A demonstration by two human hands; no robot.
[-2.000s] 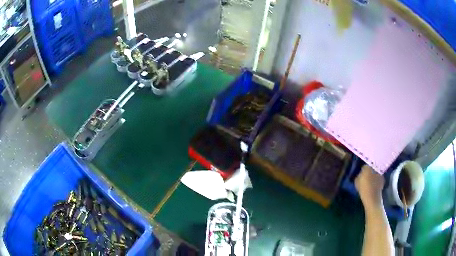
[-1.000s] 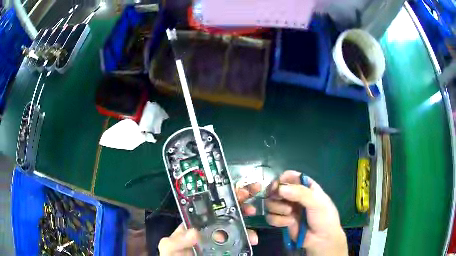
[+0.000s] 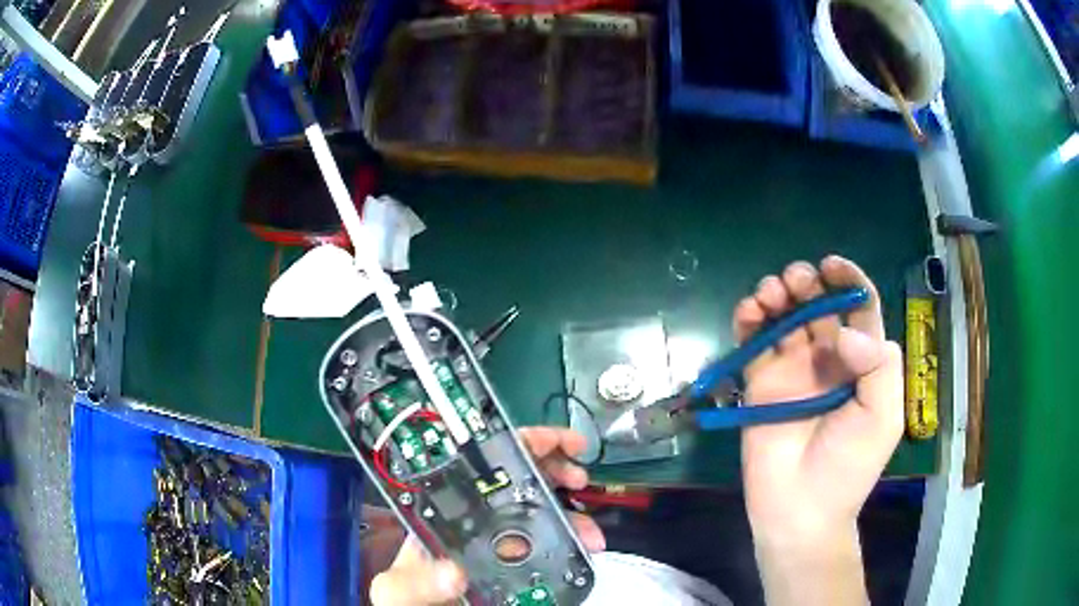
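Note:
The long round-ended lock housing (image 3: pixel 456 474) is tilted, its open back facing up, showing green boards, a red wire and a round hole at the lower end. A long white strip (image 3: pixel 337 195) sticks out of it. My left hand (image 3: pixel 420 574) grips its lower part, with fingers also showing at its right side. My right hand (image 3: pixel 822 408) is palm up and holds blue-handled pliers (image 3: pixel 775 355), handles apart, tips pointing left. A thin dark ring (image 3: pixel 583 429) is near the tips; whether they touch it I cannot tell. Behind lies a square silvery fixture block (image 3: pixel 616 355).
The brown parts tray (image 3: pixel 509 166) and blue bins stand behind. A white grease pot (image 3: pixel 935 71) is at the back right. A yellow-handled tool (image 3: pixel 922 367) and a hammer (image 3: pixel 973 355) lie at the right edge. The blue cylinder bin (image 3: pixel 278 521) is at left; white paper (image 3: pixel 310 284) lies behind the housing.
The housing has shifted left and tilts more. My right hand has moved right and up and turned palm up, with the blue pliers now in clear view and their handles apart.

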